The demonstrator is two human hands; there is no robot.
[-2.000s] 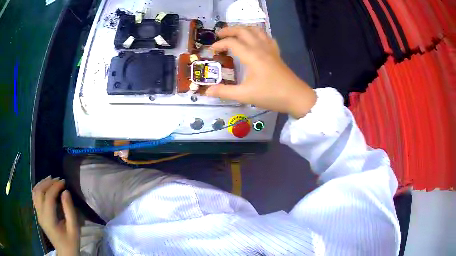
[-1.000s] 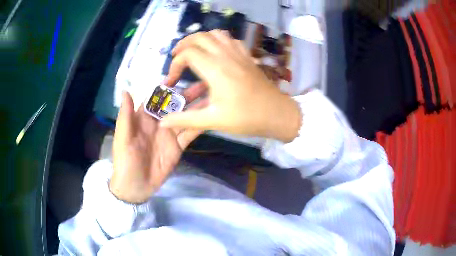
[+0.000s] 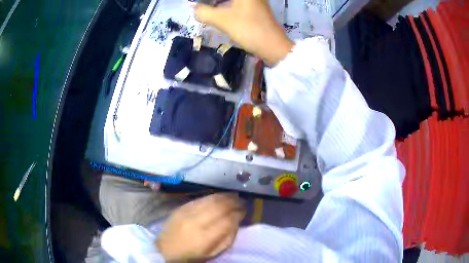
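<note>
My right hand reaches to the top edge of the picture, beyond the black fixture plates. Its fingertips are partly cut off by the edge, with something dark beside them, so I cannot tell if it holds anything. My left hand is blurred, low in front of my body, with curled fingers; its contents are hidden. The brown-orange nest with pale clamps holds no watch case. I cannot see the watch case.
Two black plates, one with pale pads and one plain, lie left of the nest. The red emergency stop is at the press front beside the blue coiled cord. Tweezers lie at left. Red trays stand right.
The watch case, held between both hands a second ago, is out of sight. My right hand has moved up to the top edge; my left hand has moved down and right, towards my body.
</note>
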